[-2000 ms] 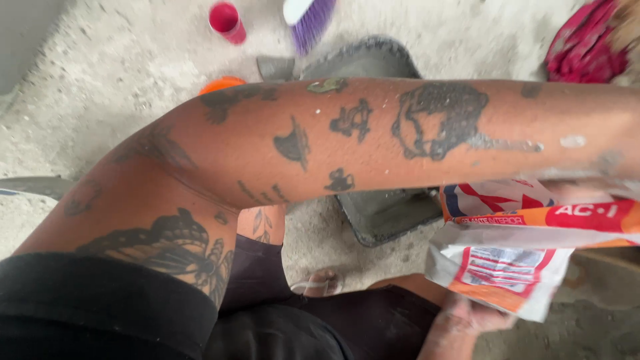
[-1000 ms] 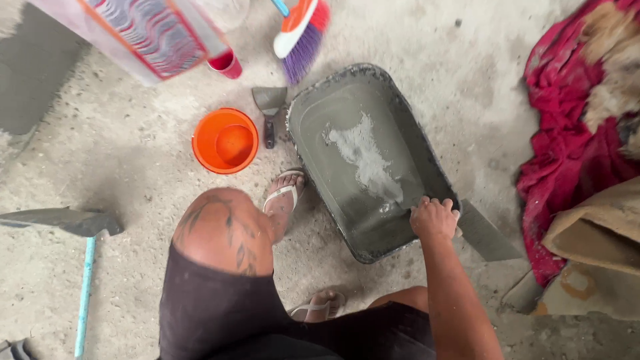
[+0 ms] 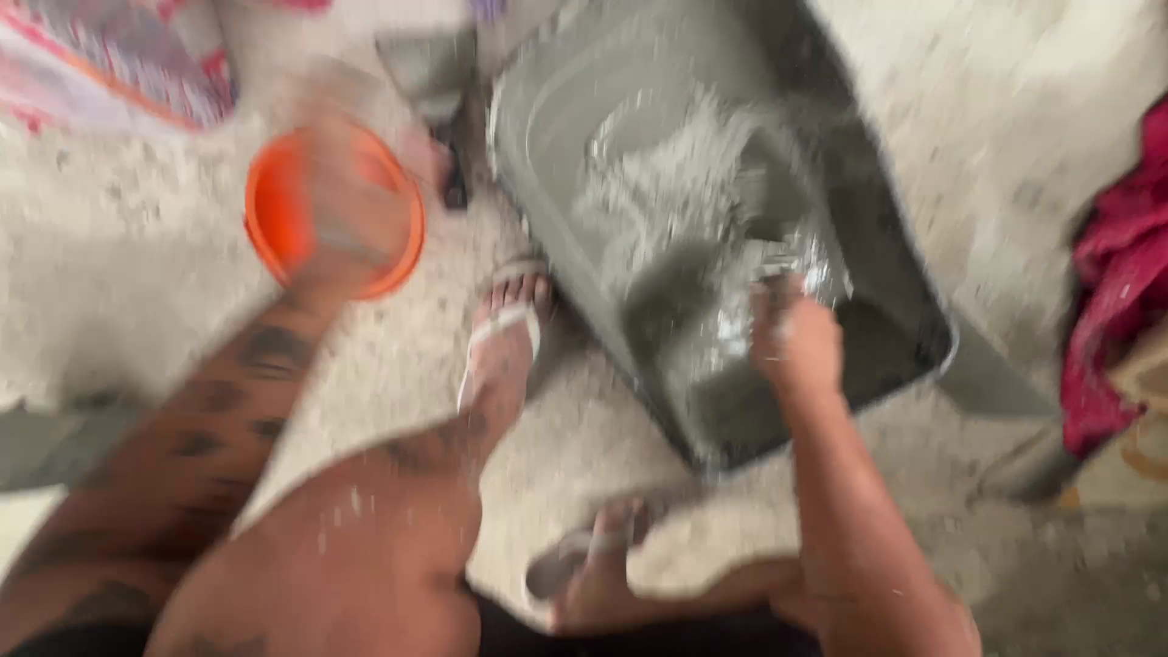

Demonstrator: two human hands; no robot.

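Observation:
My left hand (image 3: 351,173) is blurred above the orange plastic bucket (image 3: 415,246), its thumb spread to the right; nothing shows in it. My right hand (image 3: 798,333) is inside the black mixing tub (image 3: 890,210), at its near right part. Its fingers seem closed round a dark, handle-like piece (image 3: 776,290), whose far end is lost in blur and in the mix. Wet grey mortar (image 3: 566,164) lies in the tub, with a paler patch (image 3: 666,173) of powder or lighter mix in its middle. A putty knife (image 3: 438,78) lies on the floor between bucket and tub.
A printed bag (image 3: 119,59) is at the upper left. My sandalled feet (image 3: 502,342) are close to the tub's left side. A flat grey piece (image 3: 990,370) sticks out by its near right corner. Red cloth (image 3: 1113,283) lies on the right.
My right hand has gone from the tub's near right rim into the tub. My left arm has come into view over the bucket. The view has moved closer.

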